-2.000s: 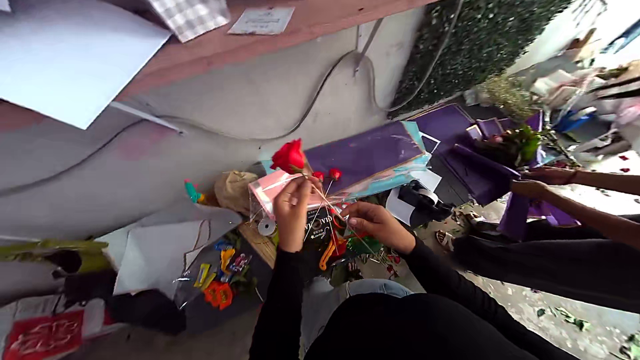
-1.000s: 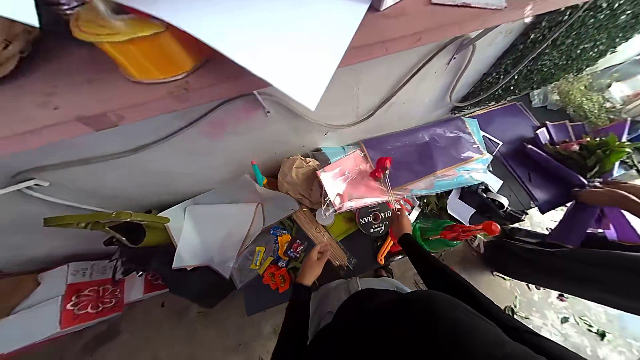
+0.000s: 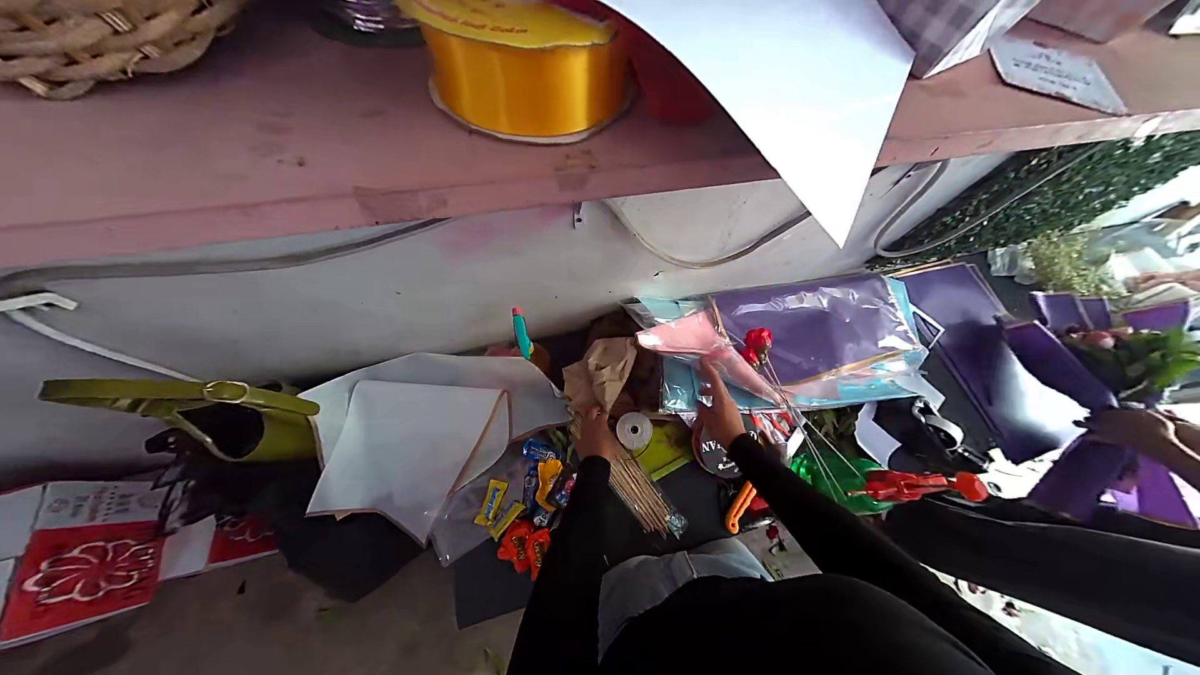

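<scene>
My left hand (image 3: 595,437) is at a crumpled brown paper bag (image 3: 600,373), just above a bundle of thin wooden sticks (image 3: 647,492); its fingers are partly hidden, so its grip is unclear. My right hand (image 3: 720,412) reaches up to a pink wrapping sheet (image 3: 682,334) in clear plastic, and whether the fingers pinch it cannot be told. Close to its right, a red rose (image 3: 757,343) lies over purple wrapping sheets (image 3: 811,323), with thin stems running down toward a red-handled tool (image 3: 923,486). A white tape roll (image 3: 634,430) sits between my hands.
A pink shelf (image 3: 328,178) juts over the work area, holding a yellow ribbon spool (image 3: 530,80) and overhanging white paper (image 3: 797,84). Wrapped candies (image 3: 525,544) and an orange-handled cutter (image 3: 740,507) lie nearby. Another person's hand (image 3: 1134,429) holds a purple-wrapped bouquet at right.
Two seconds ago both hands held the red rose and its stems up; now it lies on the wrapping sheets. My left hand has moved from the sticks' side to the paper bag. The view has shifted.
</scene>
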